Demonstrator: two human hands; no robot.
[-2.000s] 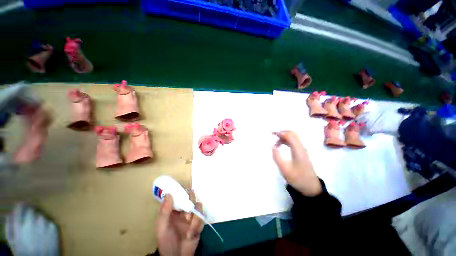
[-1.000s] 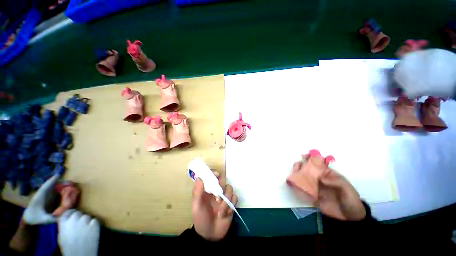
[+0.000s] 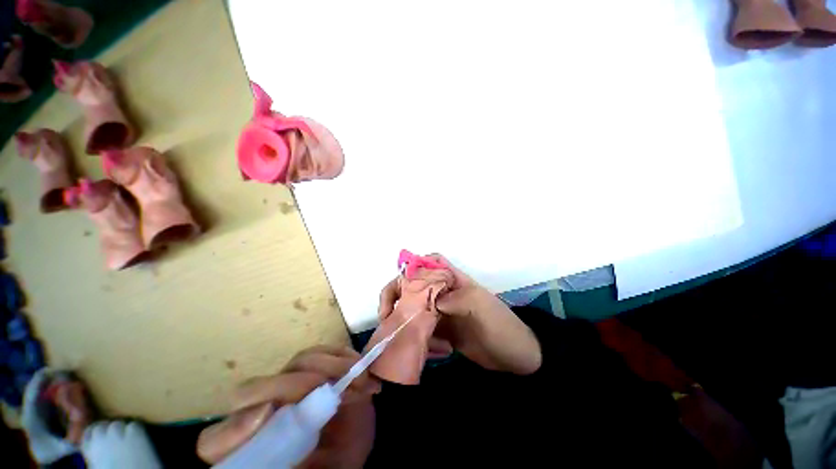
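My right hand (image 3: 486, 321) holds a tan-brown figure torso (image 3: 403, 353) with a pink-red scarf (image 3: 422, 263) at its top, its open bottom tilted down. My left hand (image 3: 302, 403) grips the white glue bottle (image 3: 284, 430). Its thin needle nozzle (image 3: 367, 359) points up and right, and the tip lies at or just in front of the torso's middle; contact cannot be told. Another torso (image 3: 316, 154) lies near the left edge of the white paper sheet (image 3: 495, 137), its round pink scarf collar (image 3: 266, 154) facing up.
Several torsos (image 3: 162, 201) rest on the tan cardboard sheet (image 3: 247, 302) at left. Two more (image 3: 763, 23) are at the top right. White gloved hands (image 3: 119, 446) of another person hold a piece at lower left, near dark-blue backpacks (image 3: 14, 339). The green belt shows at top left.
The view has moved closer and tilted. My left hand has turned the bottle so that its nozzle now points up at the torso. My right hand still holds the torso, now beside the nozzle.
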